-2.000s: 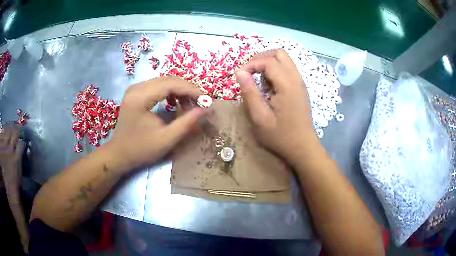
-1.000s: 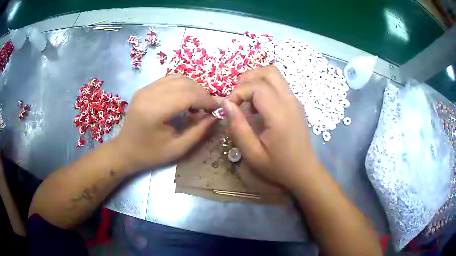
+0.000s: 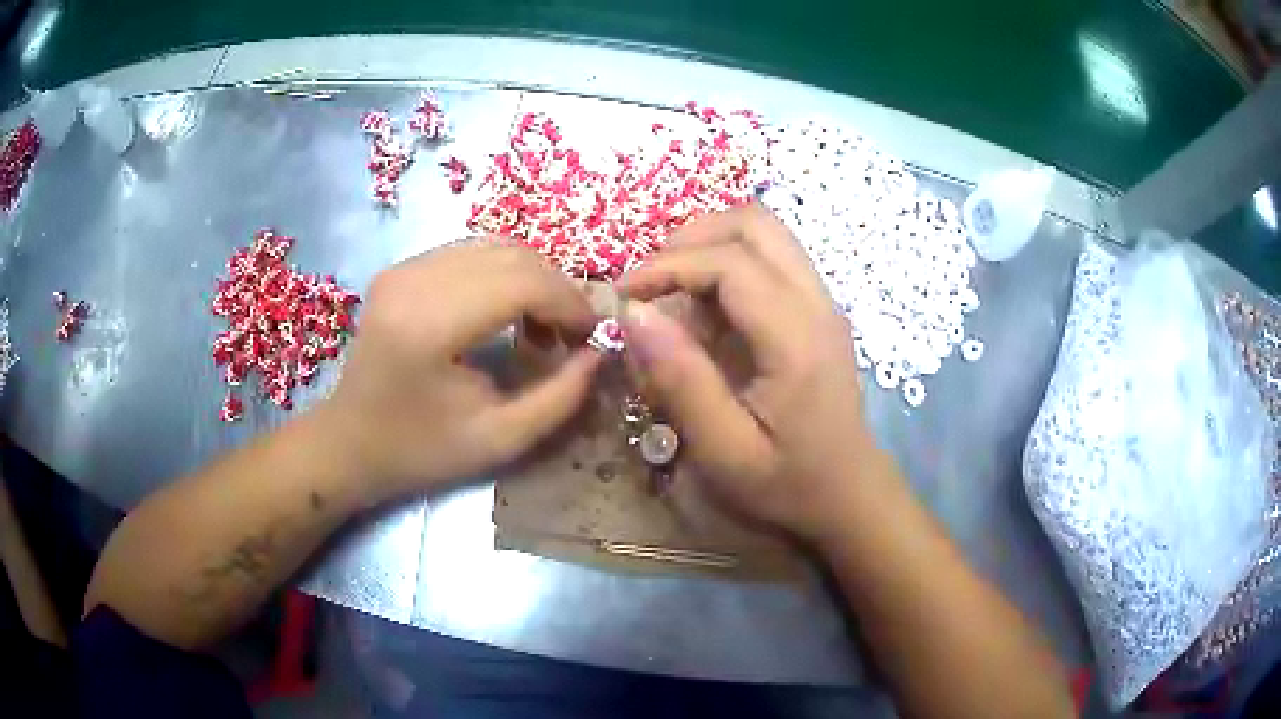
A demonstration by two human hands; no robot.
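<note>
My left hand (image 3: 457, 365) pinches a small white ring with a red part (image 3: 608, 334) between thumb and fingertips. My right hand (image 3: 752, 365) meets it there, its thumb and index finger closed at the same piece; whether it grips a separate part is hidden. Both hands are above the brown cardboard pad (image 3: 562, 499). A small round cap (image 3: 658, 444) stands on the pad below the fingertips, with shiny bits beside it. A large pile of red-and-white parts (image 3: 604, 204) lies behind the hands, and white rings (image 3: 899, 267) lie to its right.
A smaller red-and-white heap (image 3: 281, 323) lies at left, with small clusters (image 3: 386, 155) behind it. Thin sticks (image 3: 667, 555) lie at the pad's near edge. A translucent cup (image 3: 1006, 211) stands at the back right. A bulky clear bag (image 3: 1152, 450) is at right.
My right hand has come down and left from over the piles to meet my left hand at the ring. My left hand has moved slightly right and down. Another person's hand at far left has gone.
</note>
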